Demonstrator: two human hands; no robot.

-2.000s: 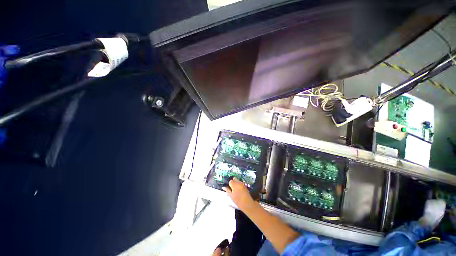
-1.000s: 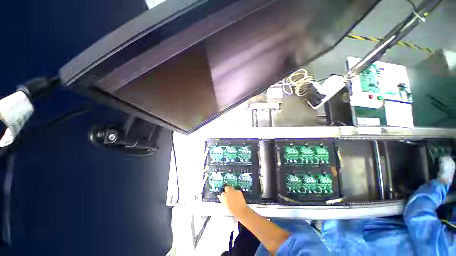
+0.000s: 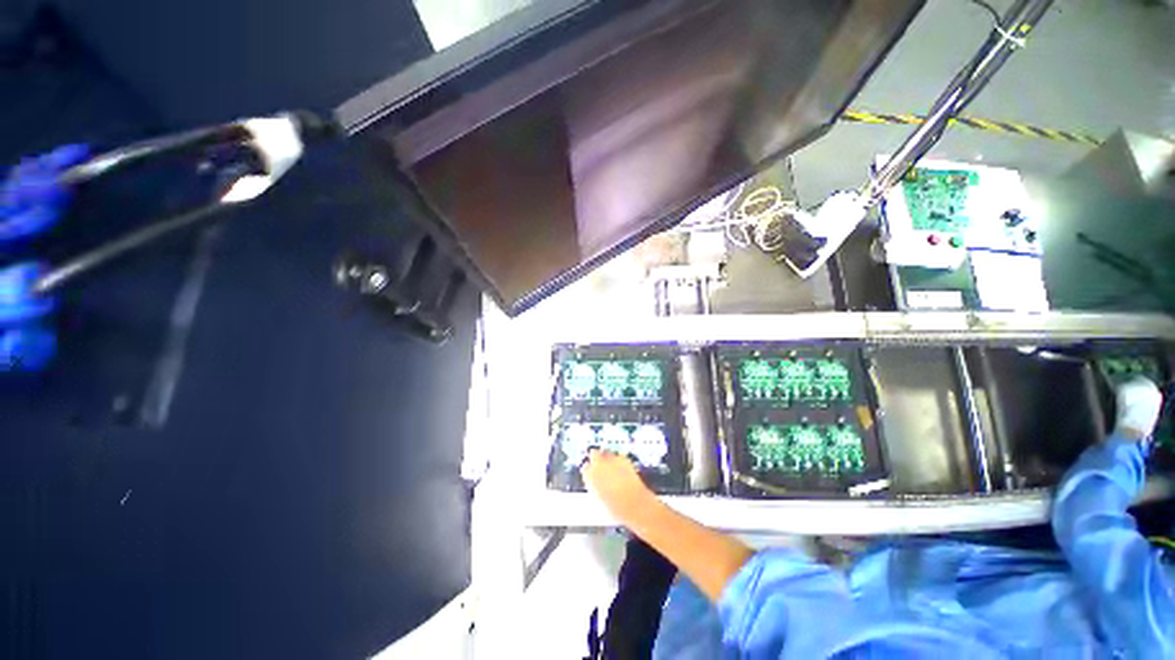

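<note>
My left hand, bare below a blue sleeve, touches the lower edge of the left black pallet. Its fingertips are bunched beside the lower row of small green boards; whether they hold a part is too small to tell. My right hand, in a white glove, is over green boards at the far right; its fingers and any held part are unclear. A second black pallet with two rows of green boards lies between the hands.
A large dark monitor overhangs the back left. Pale rails edge the metal bed. A white fixture with a green board, a power strip and yellowish cables lie behind. Dark panels with a white-wrapped handle stand at left.
The view has levelled and shifted, so the monitor and pallets sit differently. My left hand stays at the left pallet's lower edge. The gloved hand stays at the far right.
</note>
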